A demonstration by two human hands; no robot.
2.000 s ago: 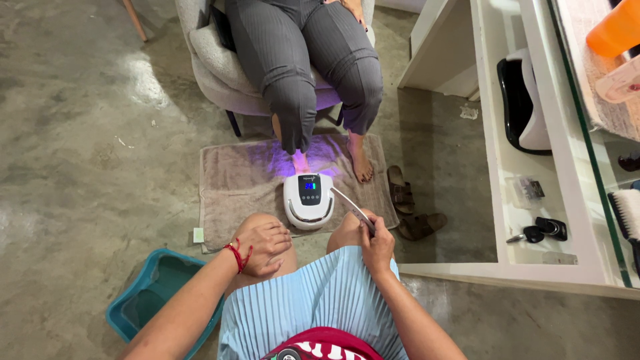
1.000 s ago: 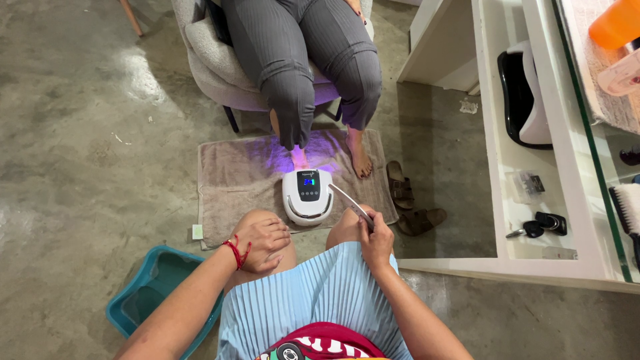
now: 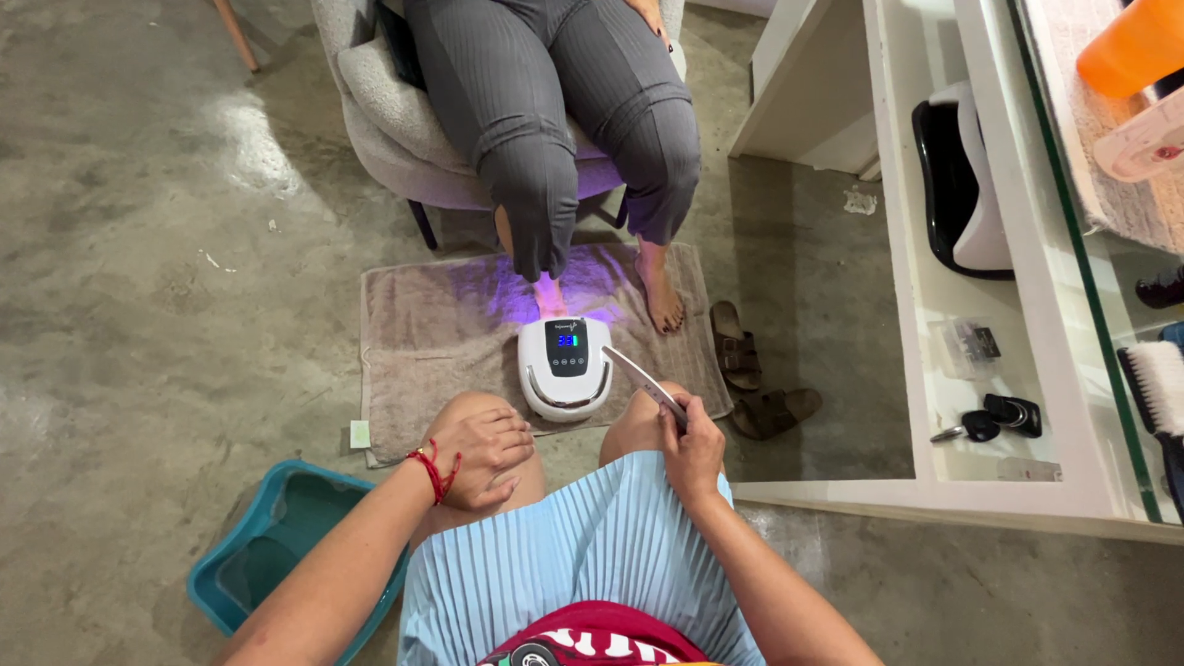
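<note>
My left hand [image 3: 483, 457] rests on my left knee, fingers spread a little, with a red cord bracelet at the wrist. In my right hand [image 3: 692, 446], above the other knee, is a curved nail file [image 3: 645, 381], its far end pointing at the lamp. A white nail lamp [image 3: 566, 368] with a lit display stands on a brown towel [image 3: 425, 326] between us. Purple light spills from its far side, where one foot [image 3: 548, 296] of a seated person goes in; the toes are hidden. The person's other foot [image 3: 659, 289] is bare on the towel, with dark toenails.
A teal plastic basin [image 3: 294, 481] stands on the floor at left. Brown sandals [image 3: 775, 413] lie right of the towel. The person sits in a pale armchair [image 3: 379, 120]. At right, a white glass-topped table [image 3: 1045, 407] holds a brush [image 3: 1158, 388], an orange bottle [image 3: 1133, 51] and keys [image 3: 980, 426].
</note>
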